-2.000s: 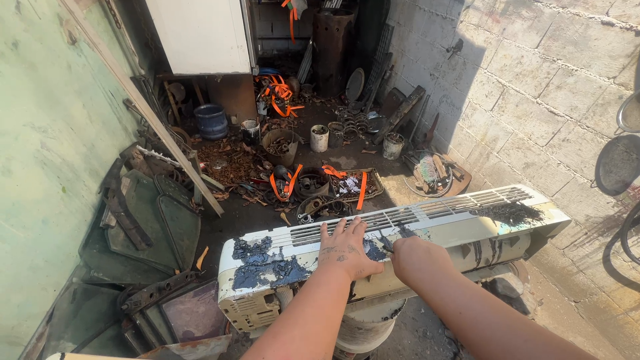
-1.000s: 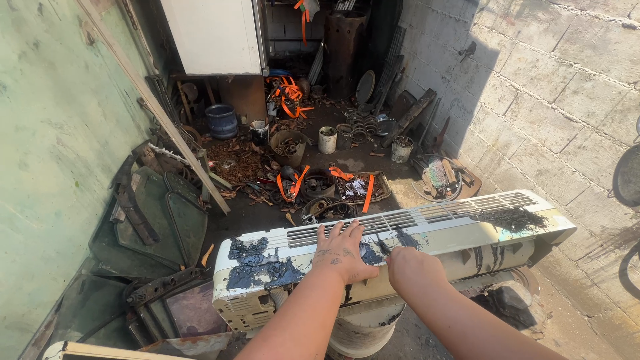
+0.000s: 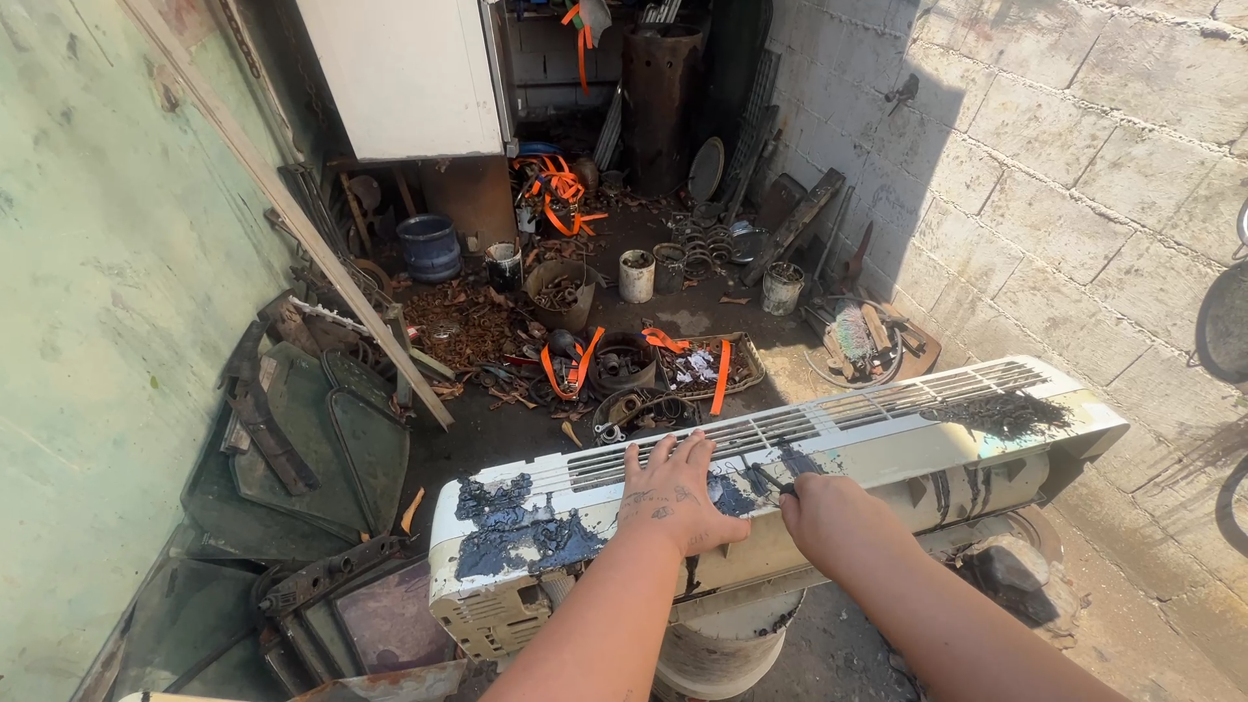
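A white plastic air-conditioner housing (image 3: 877, 458) with slatted vents lies across the view, its right end farther away, above a white bucket (image 3: 726, 648). Black, tar-like patches mark its left part, middle and right end. My left hand (image 3: 673, 497) rests flat on the housing with fingers spread, near the vent slats. Just right of it, my right hand (image 3: 834, 517) is closed around a small dark-handled tool (image 3: 775, 481), whose thin tip points left to a black patch. The fist hides most of the handle.
Green glass panes (image 3: 302, 439) lean at the left beside a long wooden strip (image 3: 322, 244). Beyond the housing are metal scrap, orange straps (image 3: 561, 190), a blue container (image 3: 429, 249) and several small buckets. A concrete-block wall (image 3: 1063, 185) stands at right; a stone (image 3: 1014, 565) lies below.
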